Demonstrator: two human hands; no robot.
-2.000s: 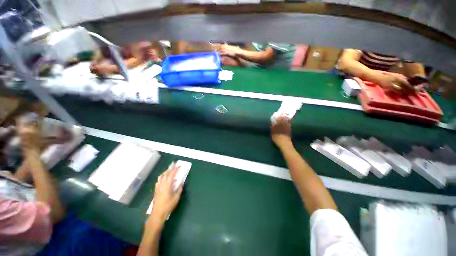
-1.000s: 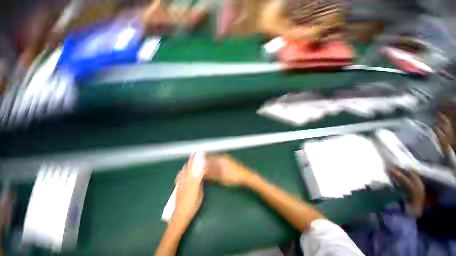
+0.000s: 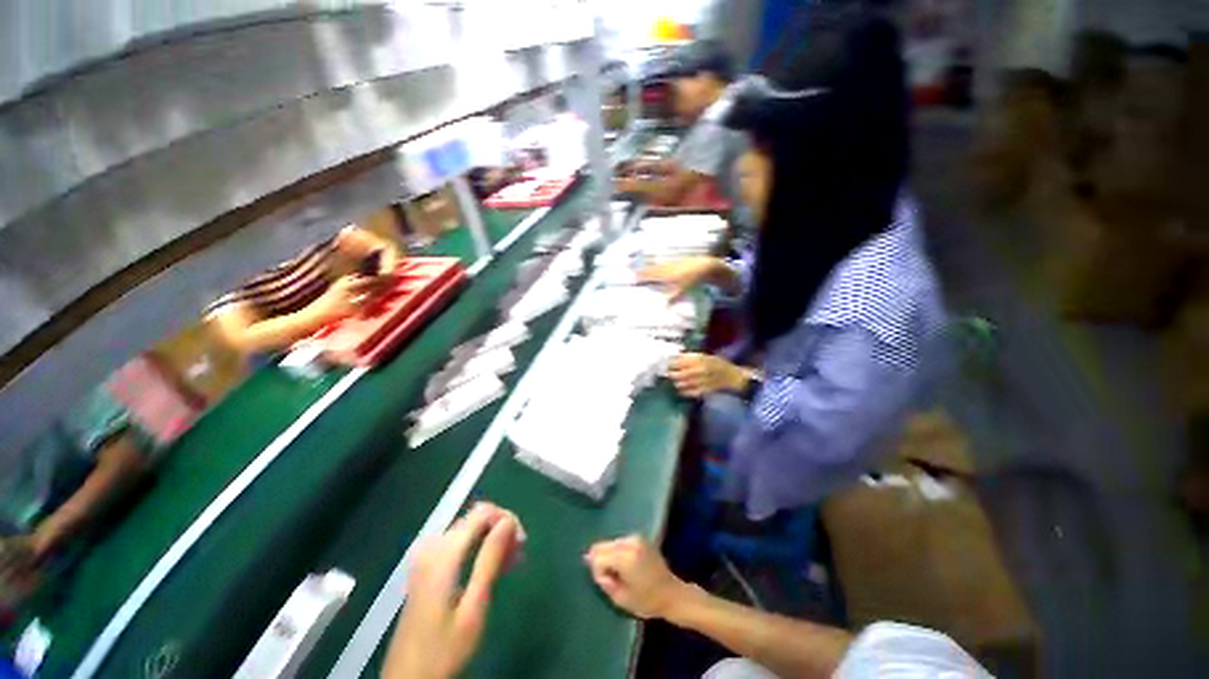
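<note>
My left hand [image 3: 455,590] is raised over the white strip and green worktop at the bottom centre, fingers bent and apart; I see nothing held in it. My right hand [image 3: 634,577] is over the worktop's near edge, fingers curled in, with no object visible in it. A slim white retail box [image 3: 300,629] lies on the dark green belt left of my left hand, its lower end cut off by the picture's edge. A stack of white boxes [image 3: 570,431] stands on the worktop ahead of both hands.
More white boxes [image 3: 458,409] lie in a row on the belt. A worker in a checked top [image 3: 849,345] sits at the right by the stack. Across the line, hands work over a red compartment tray [image 3: 398,308]. An open brown carton [image 3: 921,557] is at lower right.
The view has swung right, along the line. My hands were together around a white box; now they are apart, and a box lies on the belt at left.
</note>
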